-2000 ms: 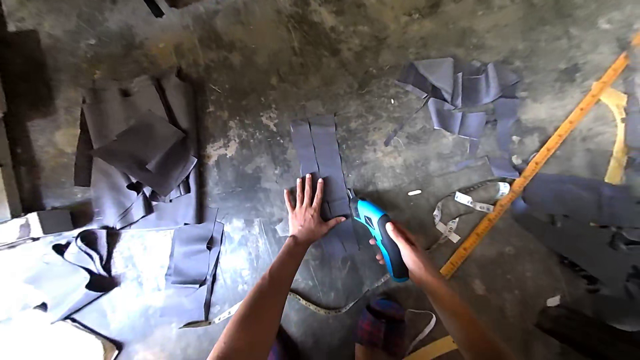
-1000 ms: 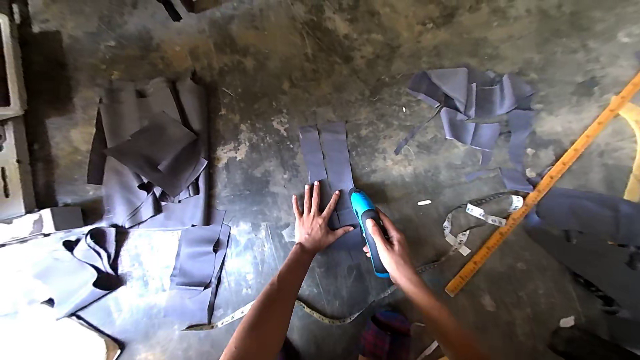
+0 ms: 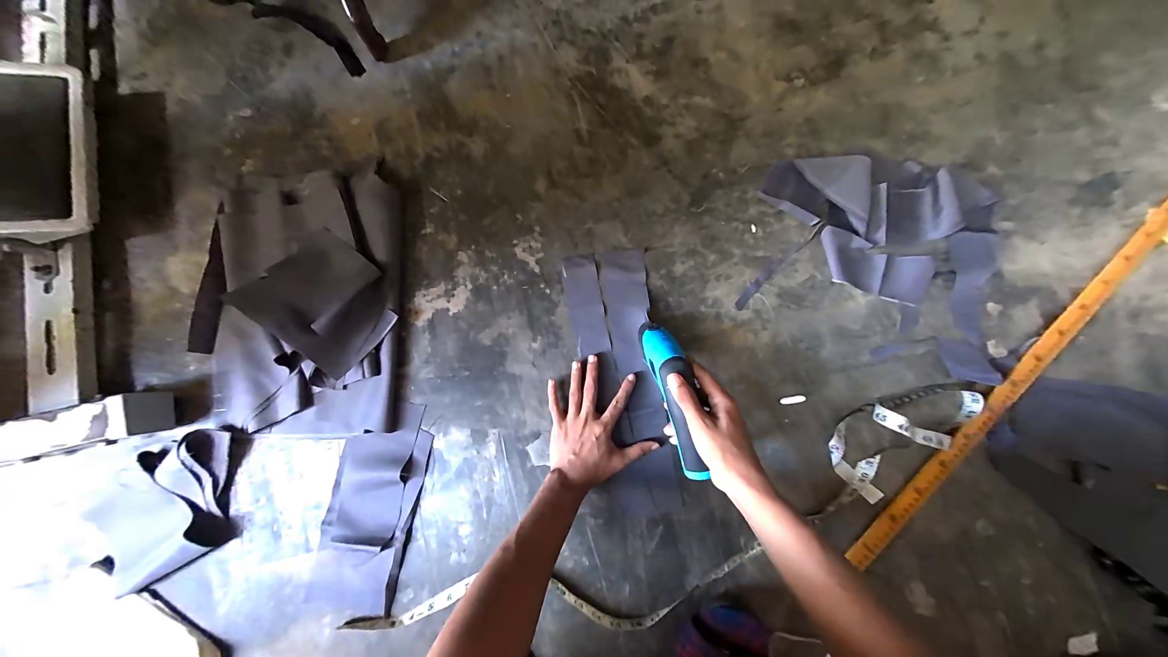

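Observation:
Two grey fabric strips (image 3: 628, 297) lie side by side on the dark, worn surface. My left hand (image 3: 587, 436) presses flat on their lower part, fingers spread. In my right hand (image 3: 716, 420) is a blue and black handheld electric cutter (image 3: 675, 392), its head at the right edge of the right strip. The blade itself is too small to make out. Below my hands, a tape measure (image 3: 620, 623) curves across the surface and passes behind my forearms.
Grey fabric pieces (image 3: 310, 292) are heaped at the left, with a smaller stack (image 3: 370, 497) below. Fabric scraps (image 3: 903, 219) lie at the upper right. A yellow wooden ruler (image 3: 1013, 379) slants beside dark fabric (image 3: 1095, 447). White chalk (image 3: 793, 400) lies right of the cutter.
The cutter in my right hand has moved up along the strips' right edge, away from my body. My left hand still presses on the fabric.

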